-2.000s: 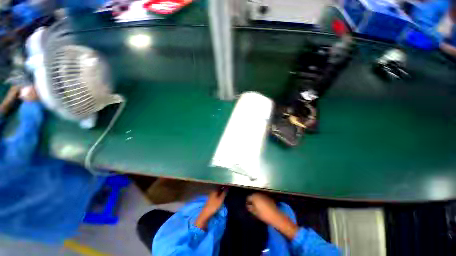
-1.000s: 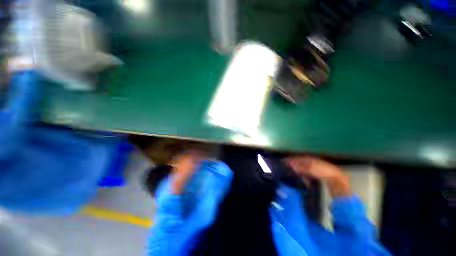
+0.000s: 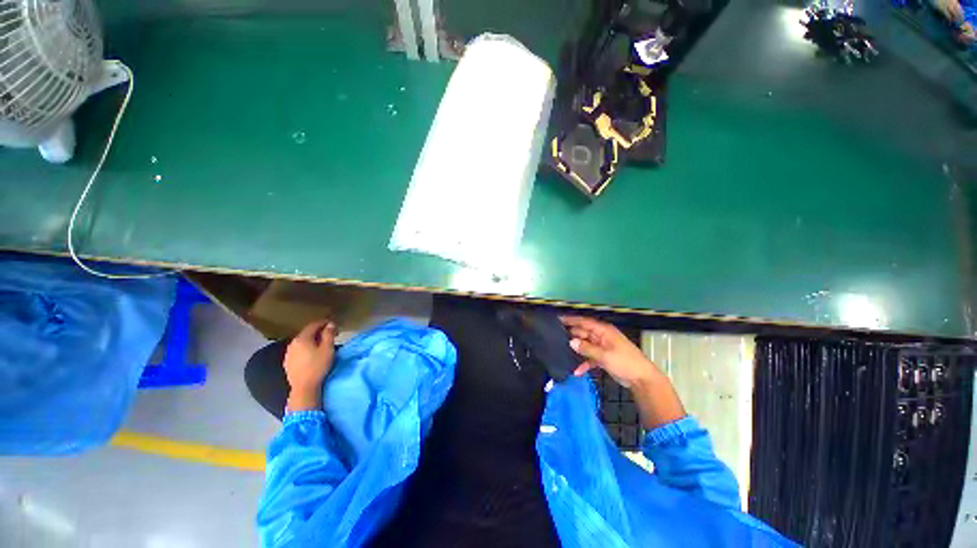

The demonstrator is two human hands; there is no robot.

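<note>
My left hand [image 3: 310, 356] is at the left of my lap beside the blue smock [image 3: 380, 385]. Its fingers are bunched, and I cannot tell whether they hold cloth. My right hand [image 3: 607, 351] is just below the bench edge. Its thumb and fingers pinch a piece of dark cloth [image 3: 549, 340] at the smock's opening. The smock hangs open over black clothing. A white pack [image 3: 482, 150] lies on the green bench in front of me, untouched. A clump of black parts with tan edges [image 3: 609, 128] lies right beside it.
A white fan [image 3: 45, 64] with a cord stands at the left. A metal post [image 3: 418, 27] rises behind the pack. Below the bench are a brown carton [image 3: 305, 305], a cream box [image 3: 702, 401] and black trays [image 3: 825, 439]. Another person's blue smock [image 3: 75, 359] is at the left.
The view has tipped down and sharpened, so the bench sits higher in it. My hands have moved apart from the middle of my lap, and the smock is spread more open.
</note>
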